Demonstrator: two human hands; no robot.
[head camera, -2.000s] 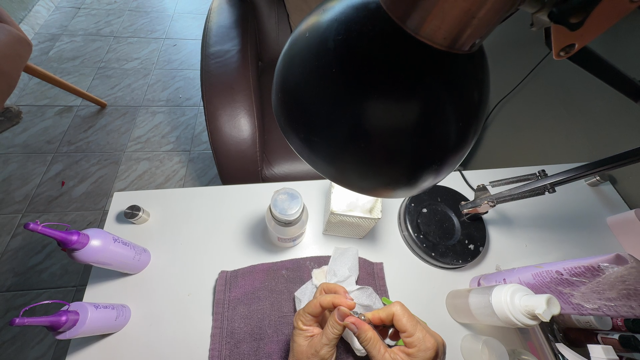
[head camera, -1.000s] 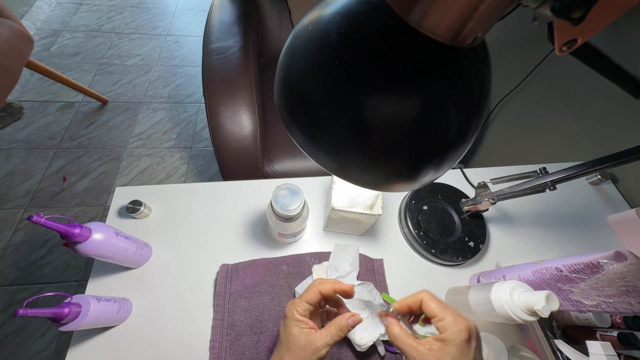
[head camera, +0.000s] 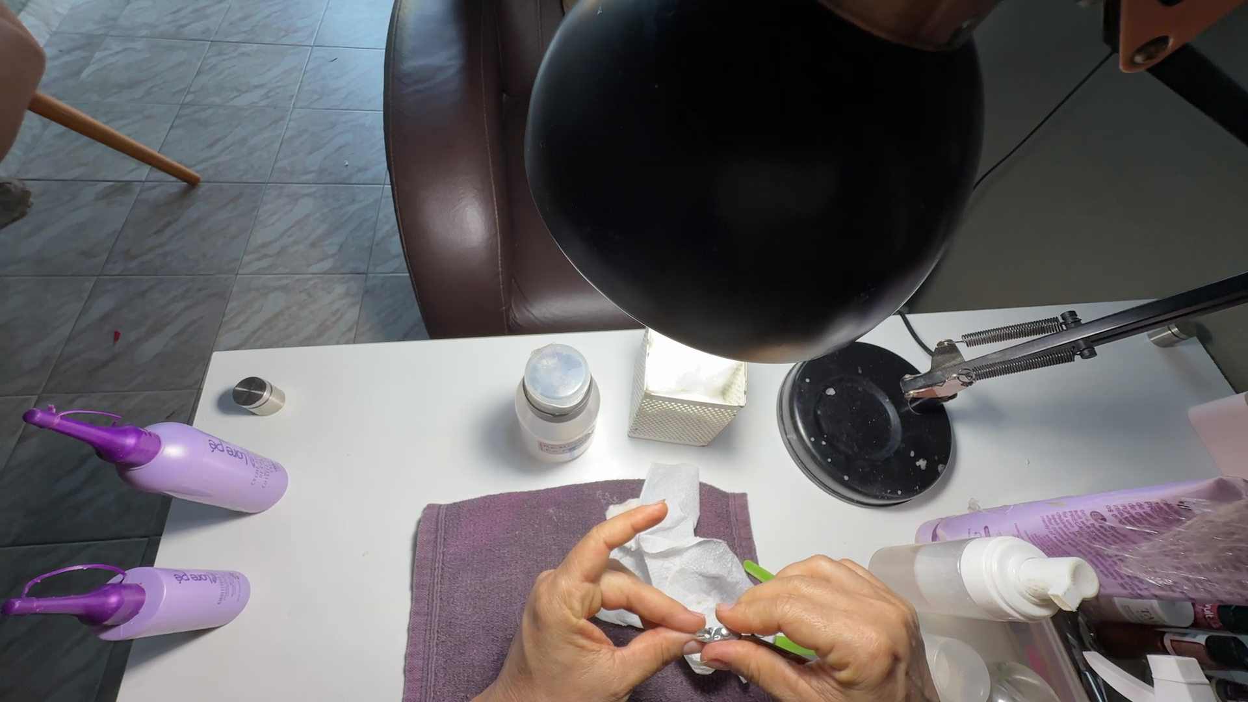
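My left hand (head camera: 604, 614) and my right hand (head camera: 824, 624) meet at the lower middle of the head view. Between their fingertips is a small shiny metal tool (head camera: 717, 634), its dark handle running under my right fingers; its exact kind is unclear. Left thumb and index finger pinch its tip, while another left finger points up. Crumpled white tissue (head camera: 682, 556) lies behind the fingers on a purple towel (head camera: 468, 575). A bright green strip (head camera: 757, 570) shows beside my right hand, partly hidden by it.
A black lamp shade (head camera: 756, 175) hangs over the white table (head camera: 341, 468); its round base (head camera: 868, 424) stands at right. Behind the towel are a pump bottle (head camera: 558, 402) and a mesh box (head camera: 687, 400). Purple bottles (head camera: 210, 468) stand left, a foam bottle (head camera: 975, 575) right.
One second ago both hands were at the white tissue; now the fingertips are together around the small metal tool, in front of the tissue.
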